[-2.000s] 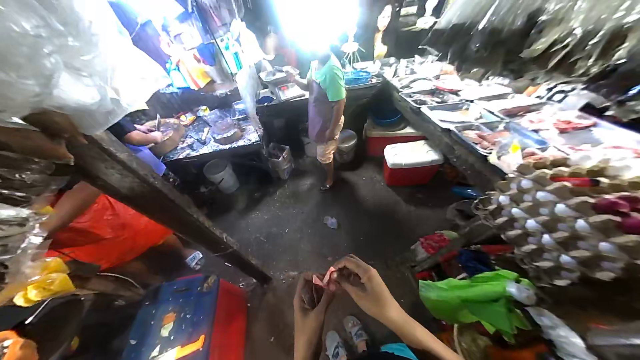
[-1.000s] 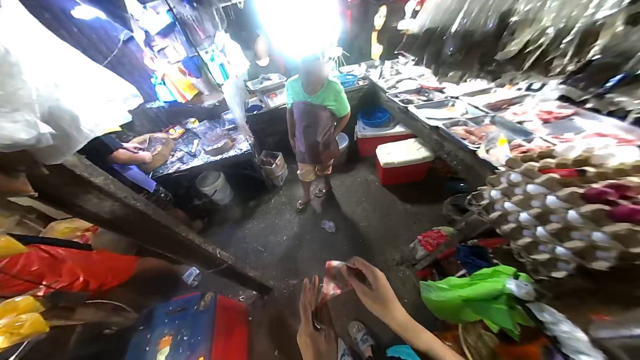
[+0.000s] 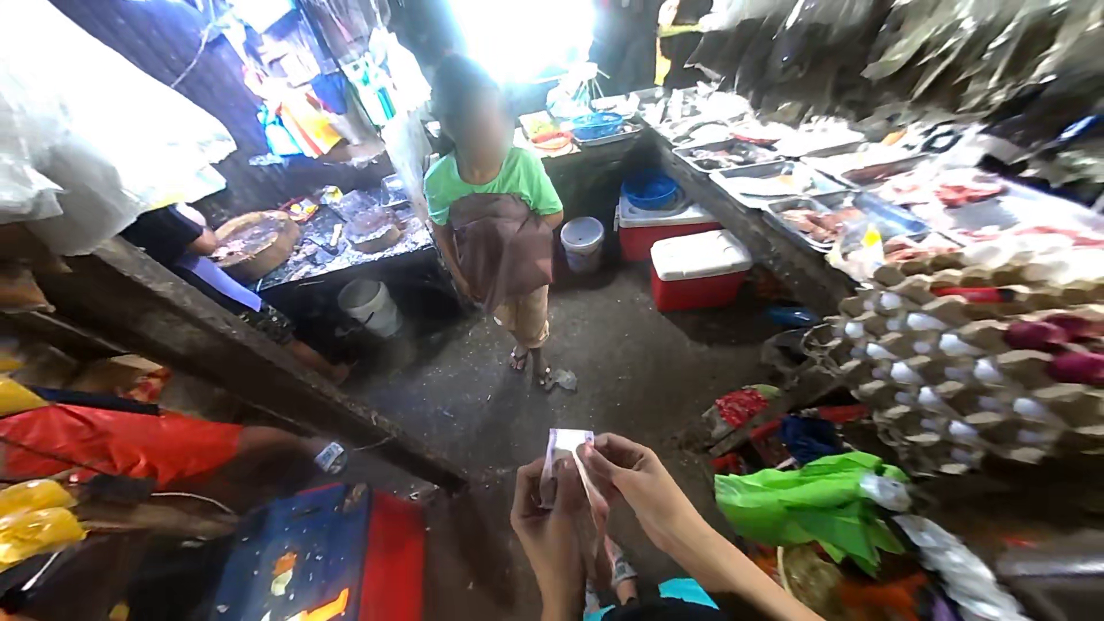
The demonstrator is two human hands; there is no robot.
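Observation:
Low in the middle of the view, my left hand (image 3: 552,509) grips some paper banknotes (image 3: 571,444) between thumb and fingers. My right hand (image 3: 634,483) pinches the banknotes at their right side. One note stands up pale and bright at the top; a reddish one hangs folded between the hands. How many notes there are cannot be told. Beyond my hands, a person in a green shirt and brown apron (image 3: 504,246) stands facing me.
Cardboard egg trays (image 3: 931,362) and a green plastic bag (image 3: 806,504) lie at right, below a counter with metal trays of fish and meat (image 3: 776,181). A red cooler (image 3: 699,285) stands beyond. Left are a slanting wooden beam (image 3: 259,371) and a blue-and-red box (image 3: 297,552).
The person in green has come nearer and faces me. My hands have shifted the banknotes, and a pale note now stands up where a reddish one showed before.

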